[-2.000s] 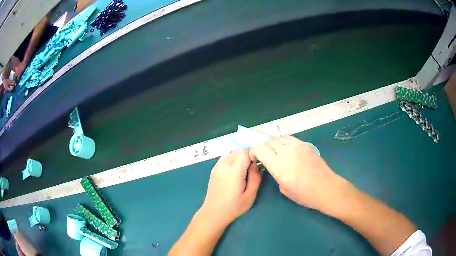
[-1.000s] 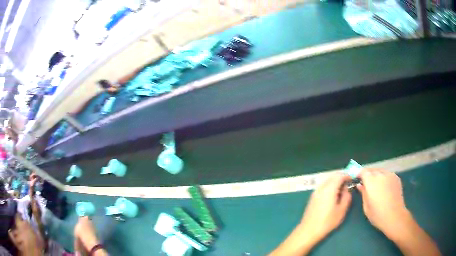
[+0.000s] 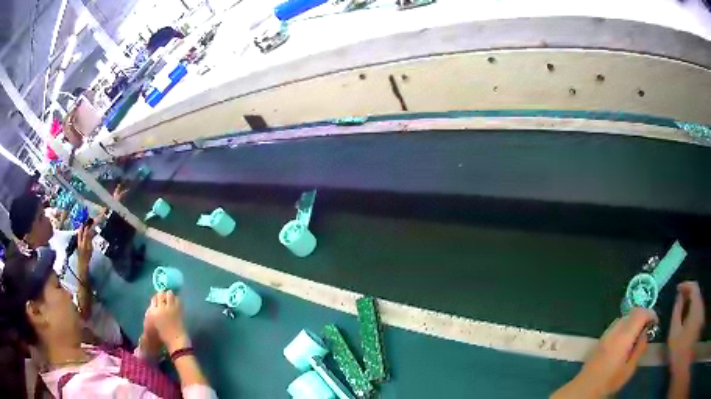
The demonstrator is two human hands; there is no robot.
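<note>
A turquoise fan body is over the dark green belt near the rail at the far right, its spoked round head facing me and its flat handle pointing up and right. My left hand has its fingertips at the lower edge of the head. Small silvery parts show beside the handle and below the head; I cannot tell exactly what they are. My right hand is just right of the fan, apart from it, fingers raised and empty.
Other fan bodies lie on the belt and the near bench. Green board strips lie beside two fan bodies. A person works at the lower left, hands on another fan body. An off-white rail borders the belt.
The view has swung left and up. The fan body, earlier mostly hidden between both hands, now shows over the belt. My right hand has come away from it.
</note>
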